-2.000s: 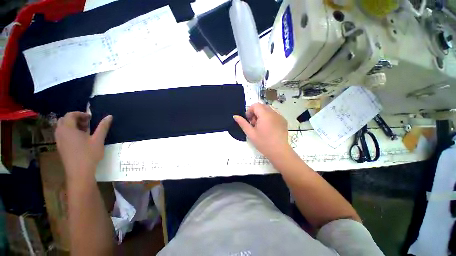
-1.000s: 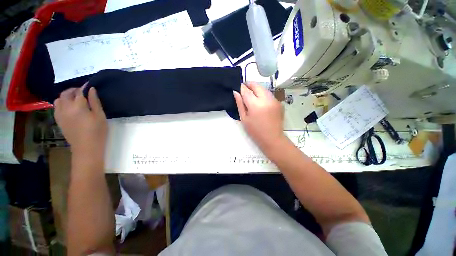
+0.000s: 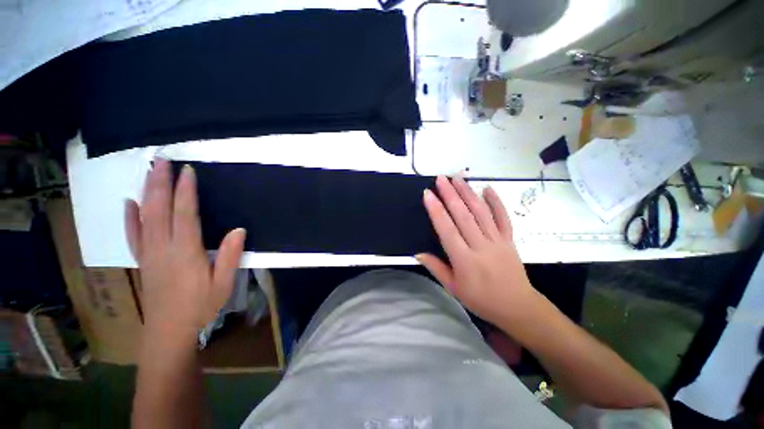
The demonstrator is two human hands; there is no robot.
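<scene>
A black cut panel (image 3: 314, 209) lies flat along the front edge of the white table (image 3: 276, 149). My left hand (image 3: 184, 243) rests flat on its left end with fingers spread. My right hand (image 3: 477, 247) rests on its right end, fingers slightly apart and thumb at the lower corner. Neither hand grips the cloth. Another black panel (image 3: 243, 75) lies behind it, with a rounded lobe at its lower right corner.
The sewing machine's needle area (image 3: 487, 88) is right of the rear panel. Black-handled shears (image 3: 652, 219) and a written paper note (image 3: 632, 159) lie at the right. A white paper sheet (image 3: 75, 29) is at the upper left. A cardboard box (image 3: 105, 310) stands below left.
The panel held between both hands a second ago appears to lie farther back now. My hands rest on a black panel at the front edge. The camera view has moved closer.
</scene>
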